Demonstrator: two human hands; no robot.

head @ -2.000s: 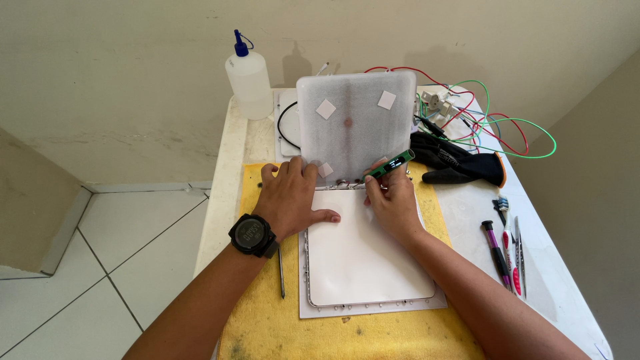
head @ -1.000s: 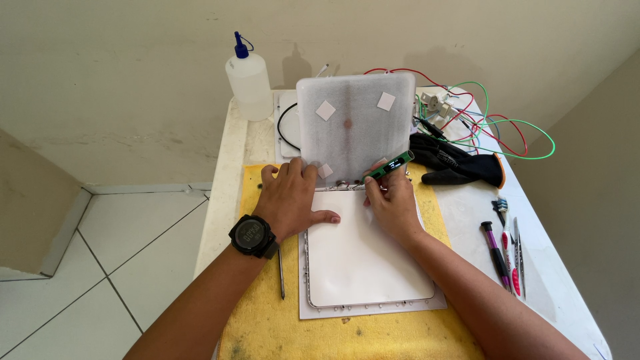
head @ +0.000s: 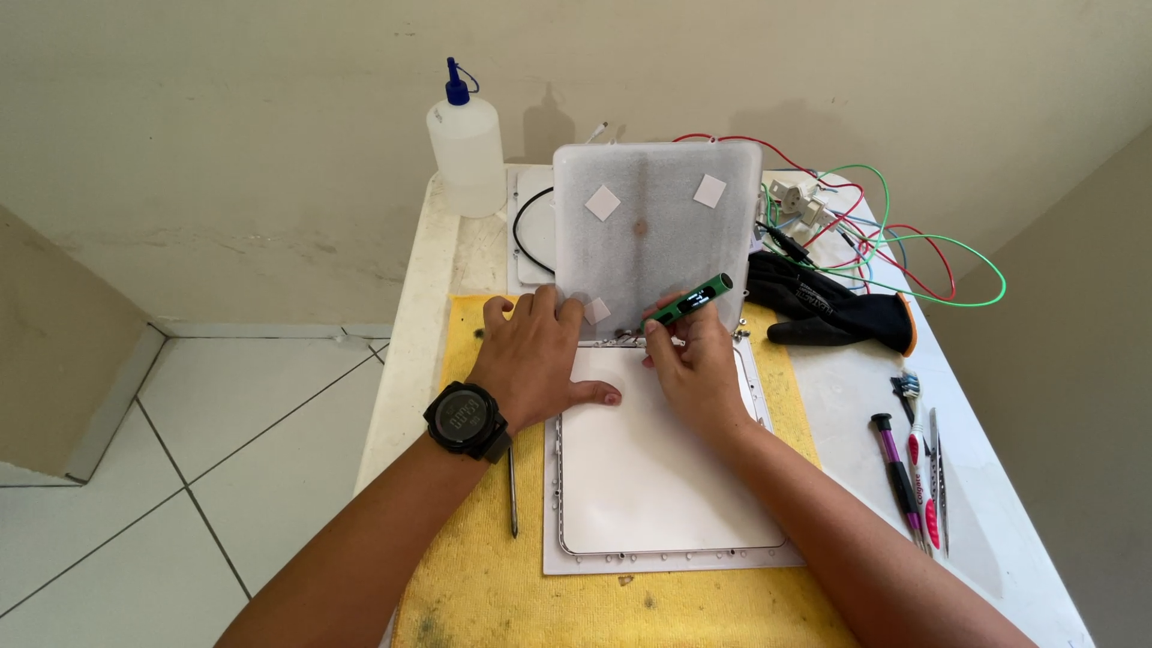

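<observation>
My right hand [head: 697, 364] grips a green electric screwdriver with a small lit display [head: 691, 300], tilted, its lower end near the seam between two panels. My left hand [head: 535, 355] rests with fingers spread at the left of that seam, its thumb over the white panel; it holds nothing that shows. The white rectangular panel [head: 666, 468] lies flat in a frame with small holes along its rim. Behind it a translucent grey cover [head: 661, 243] with several white square pads stands raised. Small wires and parts at the seam are partly hidden by my fingers.
A yellow cloth [head: 486, 558] lies beneath, with a metal rod [head: 513, 490] on it. A squeeze bottle [head: 468, 153] stands back left. At right are black gloves [head: 823, 306], tangled wires [head: 886, 238], a purple-black screwdriver [head: 898, 481], a toothbrush [head: 916, 450] and tweezers [head: 939, 477].
</observation>
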